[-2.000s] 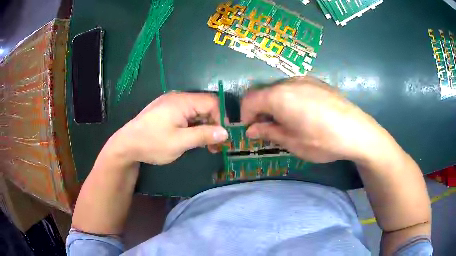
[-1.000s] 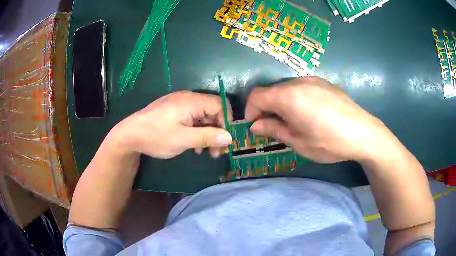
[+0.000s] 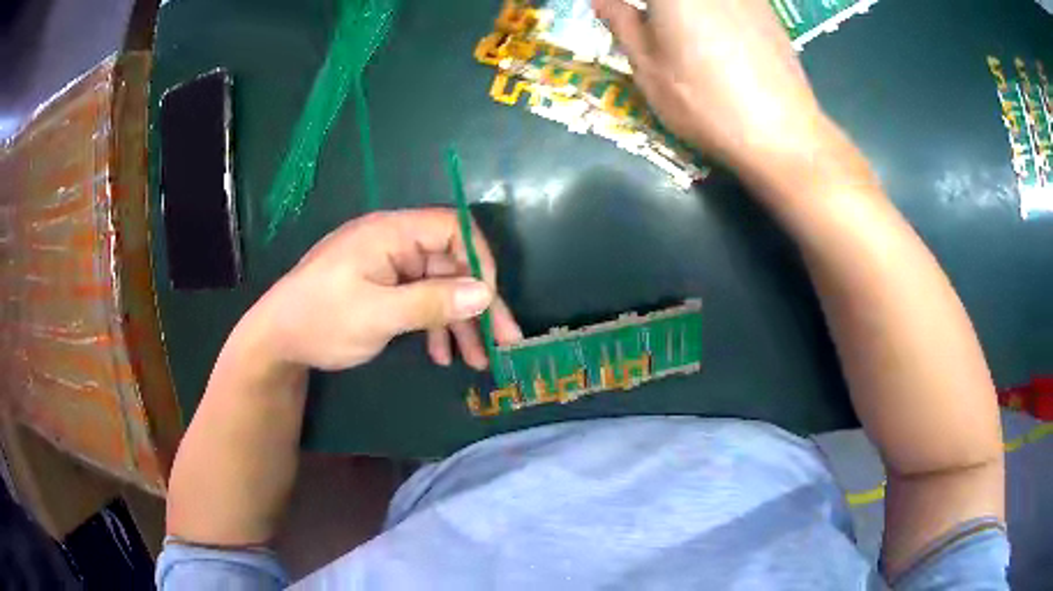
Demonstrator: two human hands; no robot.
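My left hand [image 3: 398, 294] pinches a thin green edge rail [image 3: 463, 214] between thumb and fingers. The rail slants up from the hand, and its lower end meets the left end of a single board strip [image 3: 600, 356]. The strip is green with pale toothed edges and orange hooks, near the bench's front edge; I cannot tell if rail and strip are joined. My right hand [image 3: 710, 75] is over the stack of separated strips [image 3: 600, 98] at the top; its fingertips are at the stack and partly hidden, so its hold is unclear.
A pile of green waste rails [image 3: 329, 110] lies at upper left, beside a black smartphone [image 3: 199, 179]. An orange plastic-wrapped carton [image 3: 69, 266] stands at the far left. A panel [image 3: 1024, 139] lies at the right edge. More green boards [image 3: 822, 17] show at the top.
My right hand has moved from the panel up to the stack. One row now lies in front where two rows were. My left hand still holds the rail, slightly further left.
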